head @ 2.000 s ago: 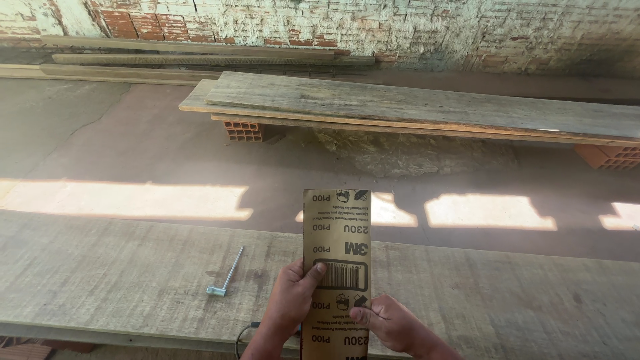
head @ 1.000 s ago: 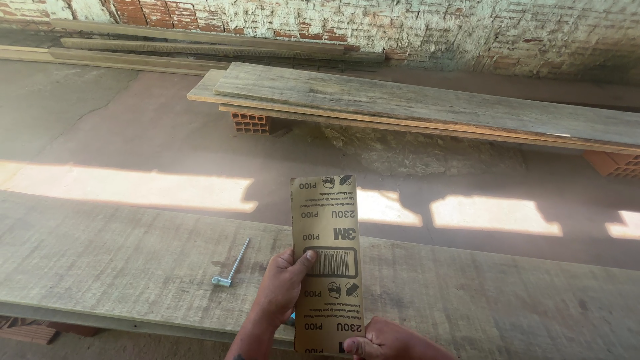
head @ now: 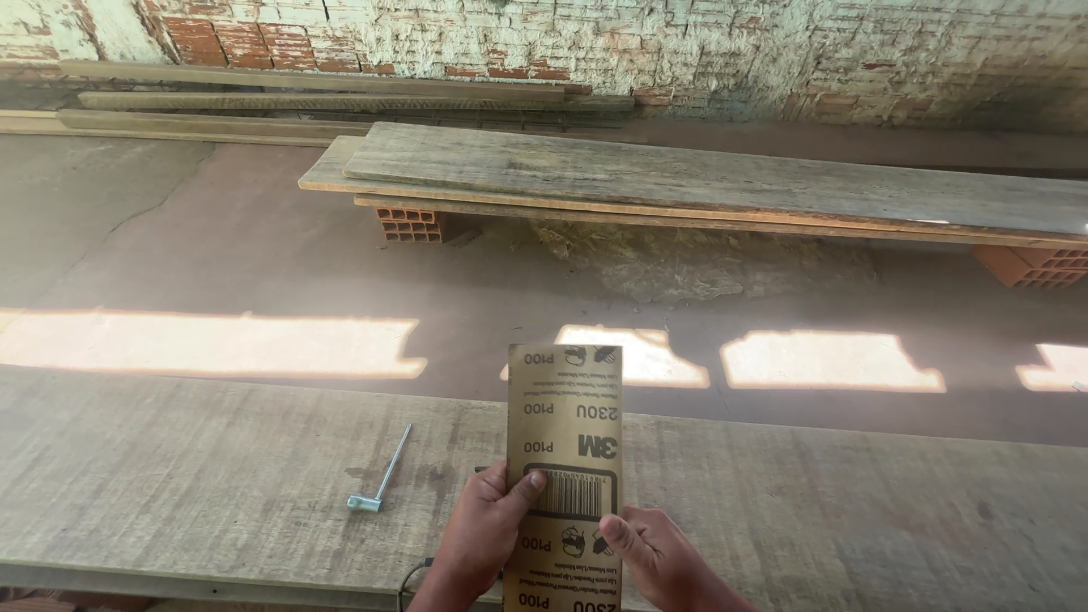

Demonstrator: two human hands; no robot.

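A long strip of 3M sandpaper point(head: 565, 425), its printed brown backing towards me, stands upright over the near wooden board. My left hand point(head: 483, 531) grips its left edge, thumb on the printed front and fingers behind. On the right edge, lower down, my right hand point(head: 659, 557) pinches it with the thumb in front. Left of my hands, a metal socket wrench with a thin rod handle point(head: 378, 480) lies on the board. Part of a dark cable point(head: 410, 582) curves beside my left wrist; where it leads is hidden.
The near wooden board point(head: 212, 459) spans the view. Beyond it, stacked planks point(head: 663, 174) rest on hollow clay bricks point(head: 410, 226) point(head: 1041, 265) above the concrete floor, with crumpled plastic sheeting point(head: 680, 263) beneath. More timber point(head: 323, 82) lies along the worn brick wall point(head: 765, 51).
My right hand has moved up along the strip's right edge since one second ago. The strip, tilted then, is now nearly straight. The socket wrench has stayed on the board.
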